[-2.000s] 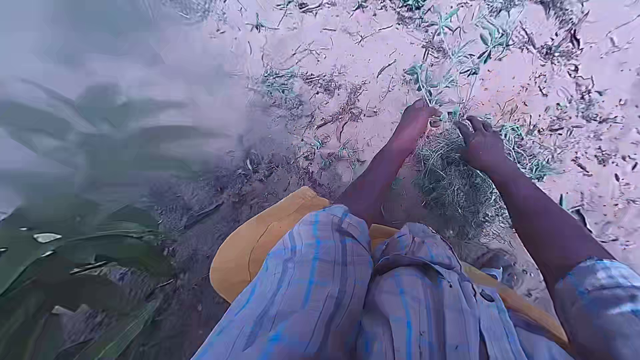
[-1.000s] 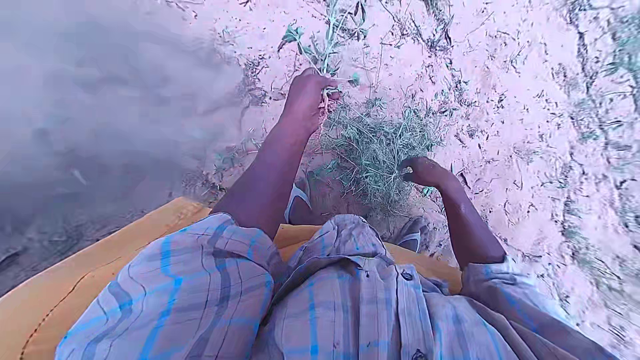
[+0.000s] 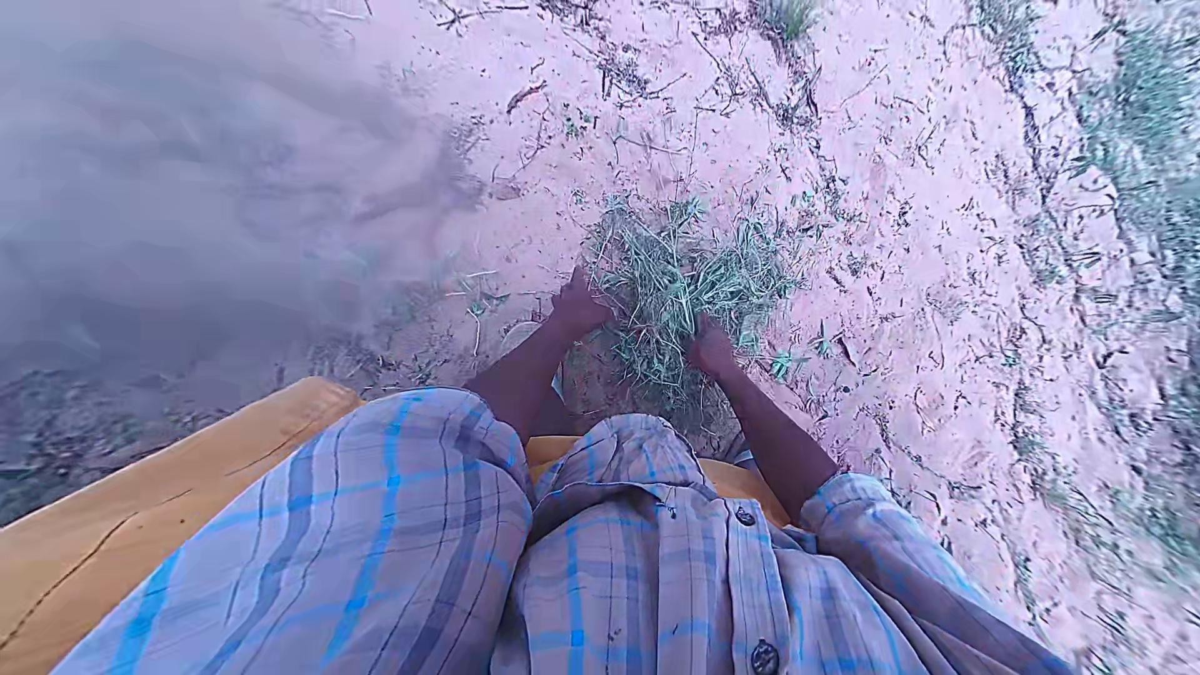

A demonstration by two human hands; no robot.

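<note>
A loose heap of cut or pulled green grass and weeds (image 3: 680, 295) lies in front of my feet. At its left edge is my left hand (image 3: 579, 307), touching the stems, with one finger pointing away from me. My right hand (image 3: 712, 349) presses into the near right side of the heap, and grass covers its fingertips. Whether either hand grips any stems cannot be made out. Both forearms reach down over the front of a checked, buttoned shirt.
Pale sandy soil (image 3: 937, 375) with twigs and dry litter surrounds the heap. A small green tuft (image 3: 787, 17) grows at the top. Yellow-orange cloth (image 3: 178, 469) spreads below the shirt at left. Part of a sandal shows by my left wrist. The upper left is blurred.
My left hand has come down from a leafy green plant beyond the heap to the heap's left edge. My right hand has shifted from the heap's right edge to its near side.
</note>
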